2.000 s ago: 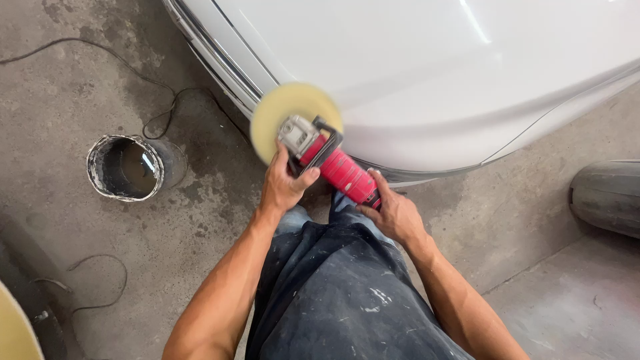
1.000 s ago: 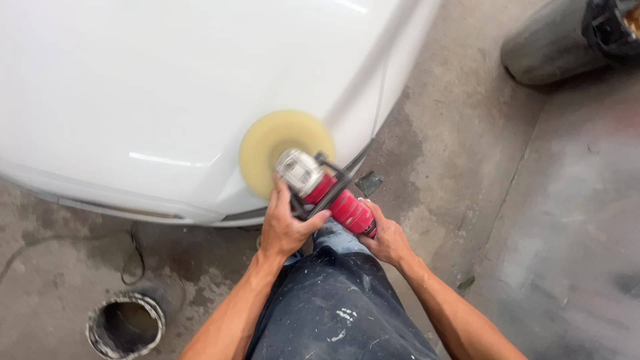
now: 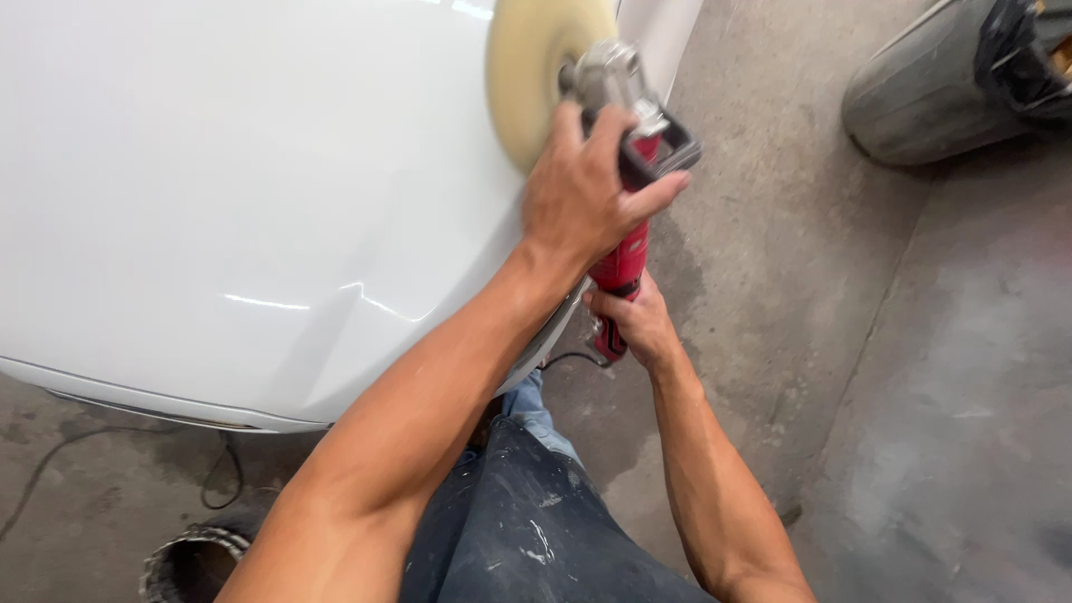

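A red corded rotary polisher [image 3: 624,255] with a metal gear head is held between both hands, over the edge of a white car body panel [image 3: 251,184]. Its round yellow pad [image 3: 528,79] is tilted and blurred, at the top of the view; whether it touches the panel cannot be told. My left hand [image 3: 586,180] grips the black front handle just behind the gear head, thumb lying across it. My right hand [image 3: 636,318] is closed around the rear grip, lower down, where the black cord leaves the tool.
A grey bin [image 3: 930,100] with a black liner lies at the upper right. A bucket with a crusted rim [image 3: 155,569] stands at the lower left, near a cable [image 3: 50,461] on the concrete floor. The car's lower edge [image 3: 167,414] curves in front of my body.
The polisher has moved farther from my body, along the panel, and turned so the pad is tilted more on edge. My left arm now reaches across the panel's edge. The view has swung considerably.
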